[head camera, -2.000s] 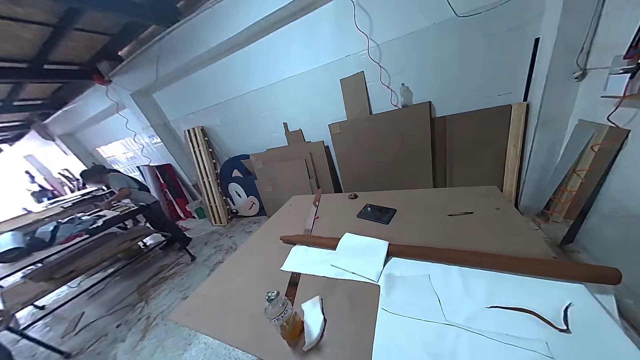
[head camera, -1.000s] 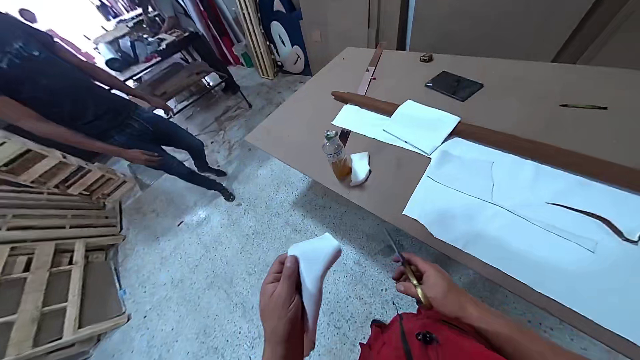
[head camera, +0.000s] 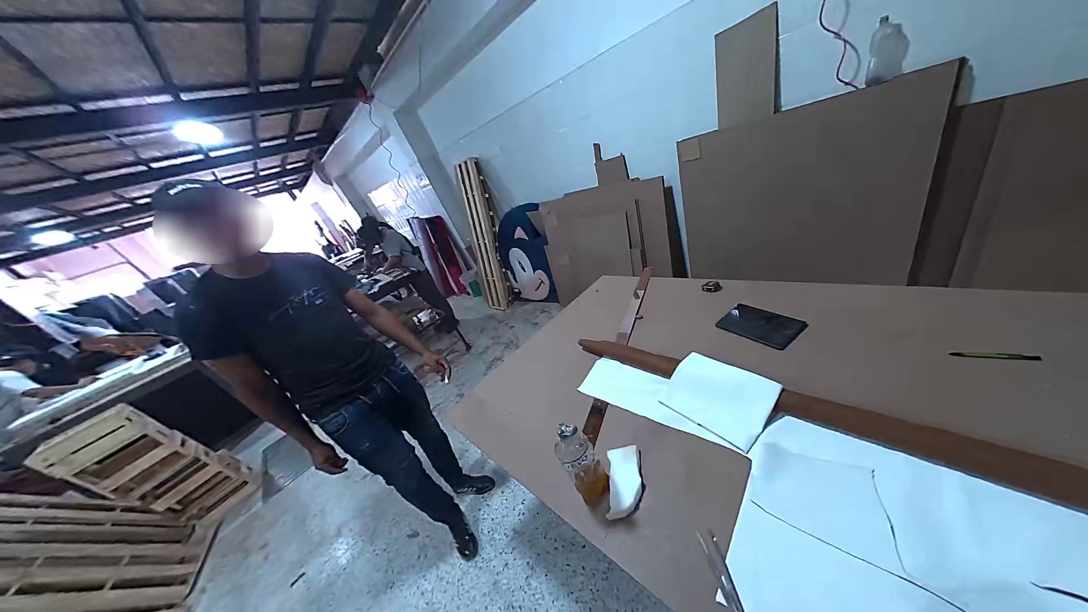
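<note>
Neither of my hands is in view. At the bottom edge, the metal blades of scissors (head camera: 721, 571) rise over the table's near edge, their handles out of frame. White paper sheets (head camera: 824, 518) with dark drawn lines lie on the brown tabletop (head camera: 680, 476). A smaller white sheet (head camera: 722, 395) rests across a long brown roll (head camera: 901, 433). Left of the sheets stand a clear plastic bottle (head camera: 582, 467) of amber liquid and a crumpled white piece (head camera: 625, 482). Farther back are a black phone or tablet (head camera: 762, 326), a pen (head camera: 994, 356) and a small tape measure (head camera: 711, 286).
A person (head camera: 306, 340) stands left of the table, arms lowered. Another person (head camera: 404, 259) bends over a bench behind. Wooden pallets (head camera: 127, 476) lie at lower left. Large brown boards (head camera: 807, 187) lean on the wall. A flat strip (head camera: 631, 314) lies under the roll.
My left hand with the white piece and my right hand with the scissors have left view; only the blades show. The view has tilted up.
</note>
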